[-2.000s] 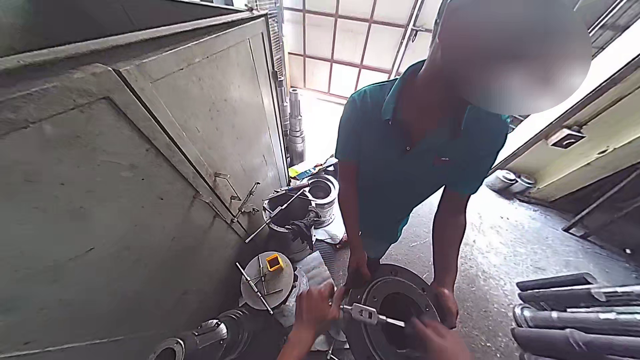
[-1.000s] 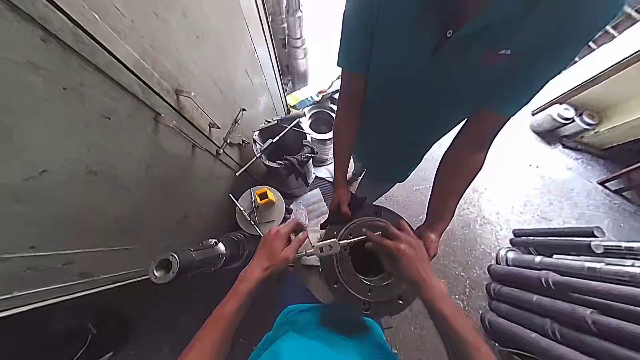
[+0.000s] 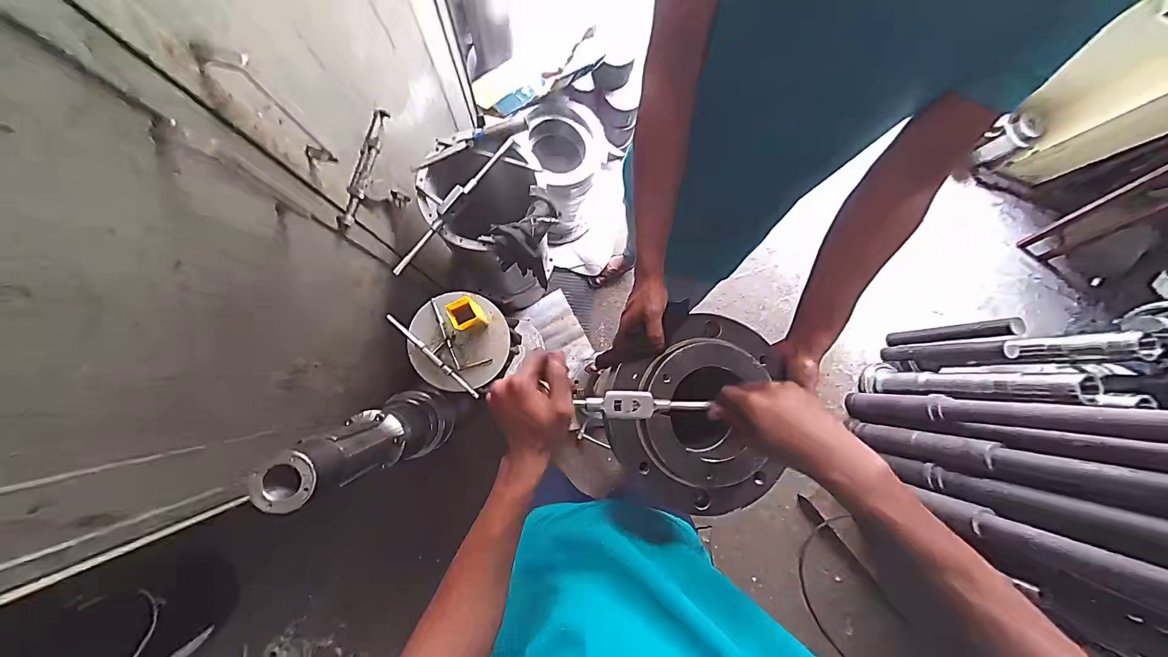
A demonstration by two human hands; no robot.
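Observation:
A metal tap wrench (image 3: pixel 630 404) lies across a round flanged metal part (image 3: pixel 707 474) with bolt holes and a wide central bore. My left hand (image 3: pixel 532 401) closes on the wrench's left end, beyond the flange's rim. The right end of the wrench is in my right hand (image 3: pixel 762 411), over the bore. Whether a tap sits under the wrench's body cannot be seen. A co-worker's hand (image 3: pixel 644 315) rests at the flange's upper left edge, and the co-worker's other hand (image 3: pixel 800 365) holds its upper right edge.
On a round plate (image 3: pixel 497 345) at left lie a yellow square block (image 3: pixel 466 313) and metal rods. Behind it stands a metal drum (image 3: pixel 479 239) with another tap wrench (image 3: pixel 453 203) and dark gloves (image 3: pixel 526 239). A hollow shaft (image 3: pixel 338 456) lies below a metal cabinet (image 3: pixel 182 274); several pipes (image 3: pixel 1031 456) lie at right.
The view has tilted down and come closer. My hands stay at the tap wrench's two ends, and the co-worker's hands remain on the flanged part.

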